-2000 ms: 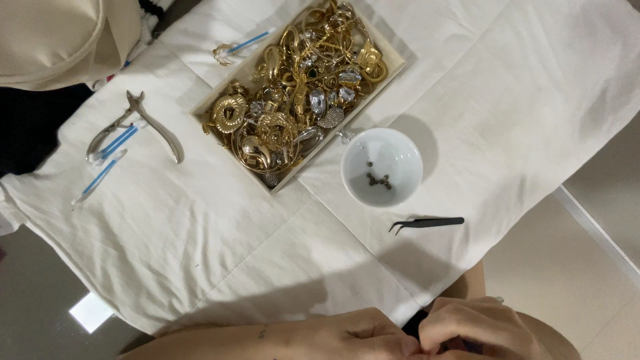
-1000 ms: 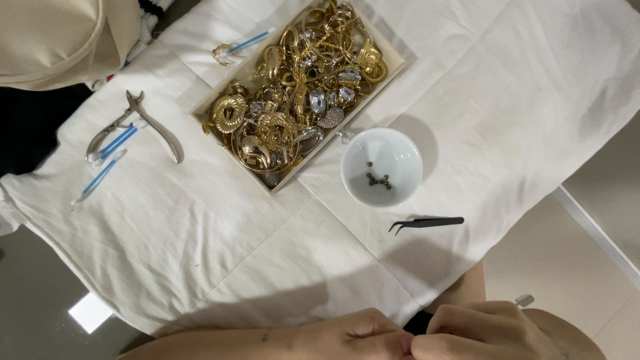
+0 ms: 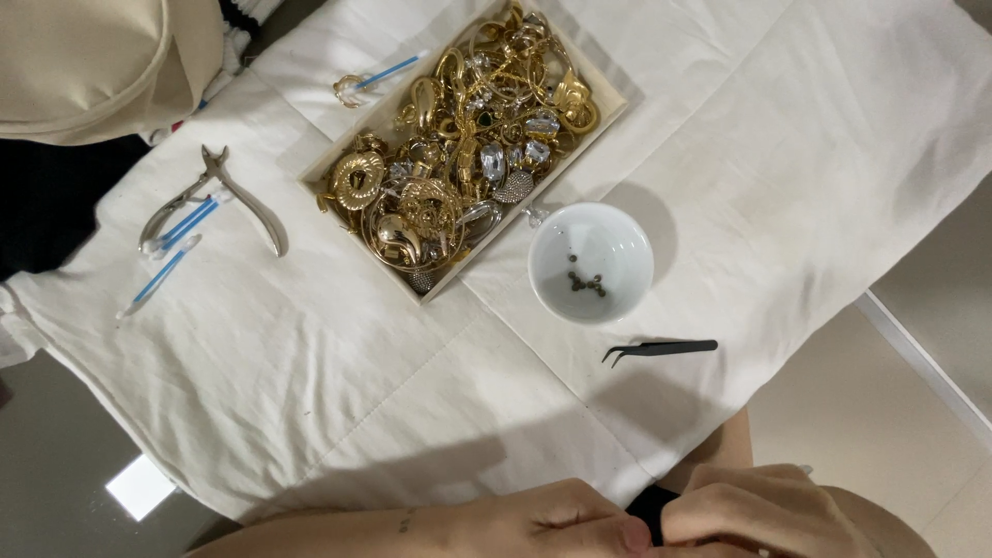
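At the bottom edge, my left hand [image 3: 573,515] and my right hand [image 3: 752,504] come together, their fingers partly cut off by the frame; whether they hold anything is hidden. Curved-tip black tweezers [image 3: 670,349] lie on the white cloth above them. Behind the tweezers stands a small white bowl [image 3: 637,267] with several small dark beads [image 3: 595,285] inside. A rectangular tray [image 3: 496,249] full of gold-coloured jewellery [image 3: 465,155] and clear stones lies up and left of the bowl. Metal cuticle nippers [image 3: 256,209] rest at the left, with blue-stemmed cotton swabs [image 3: 167,270] on and beside them.
White quilted cloth [image 3: 403,403] covers the surface. Another blue swab [image 3: 387,71] touches a gold-coloured ring-shaped piece [image 3: 349,91] beside the tray. A clear stone piece [image 3: 535,215] sits between tray and bowl. A beige padded item [image 3: 93,70] is at the upper left.
My right hand has shifted slightly at the bottom edge, its fingers differently bent. The bowl, tray, tweezers and nippers have stayed in place.
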